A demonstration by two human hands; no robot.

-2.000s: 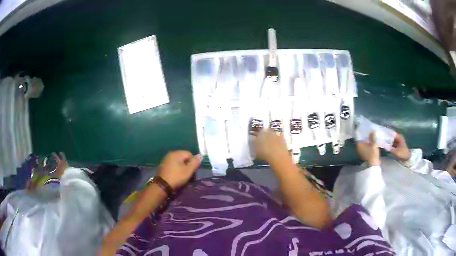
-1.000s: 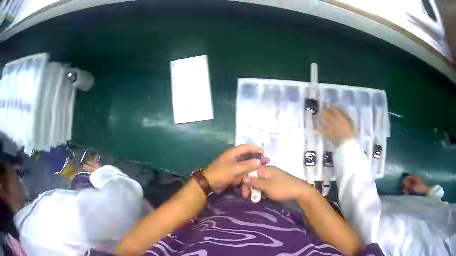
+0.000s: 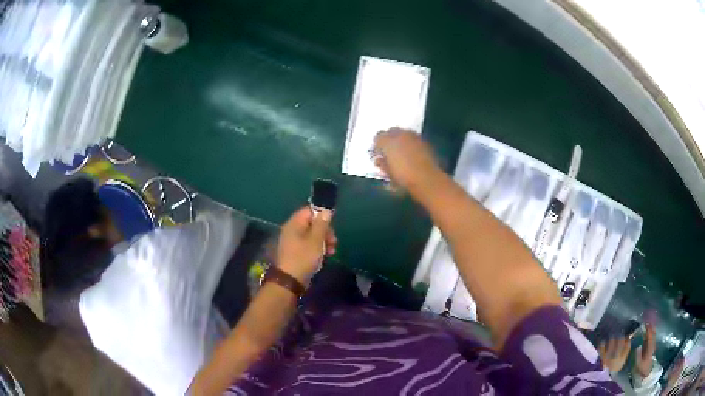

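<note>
My left hand (image 3: 305, 241) holds a watch (image 3: 325, 193) upright by its pale strap, near the bench's front edge, with its black square face showing above the fingers. My right hand (image 3: 403, 158) is over the lower part of a white stack of sleeves (image 3: 392, 97). It is blurred, with the fingers bent down at the stack; whether they grip a sleeve I cannot tell. The white packing tray (image 3: 506, 174) lies to the right, partly hidden by my right forearm. One watch (image 3: 554, 209) lies lengthwise in it, and more black faces show in its near row.
Stacked white trays (image 3: 69, 77) stand at the far left, with a small pale round container (image 3: 167, 33) beside them. A person in a white smock (image 3: 151, 302) is at the left. Another person's hands (image 3: 630, 349) are at the lower right. A raised white shelf (image 3: 641, 93) edges the green bench (image 3: 255, 77).
My hands have separated; the left now shows the watch face. My right hand has reached forward to the stack. The neighbour's hand has left the tray. The view has turned left.
</note>
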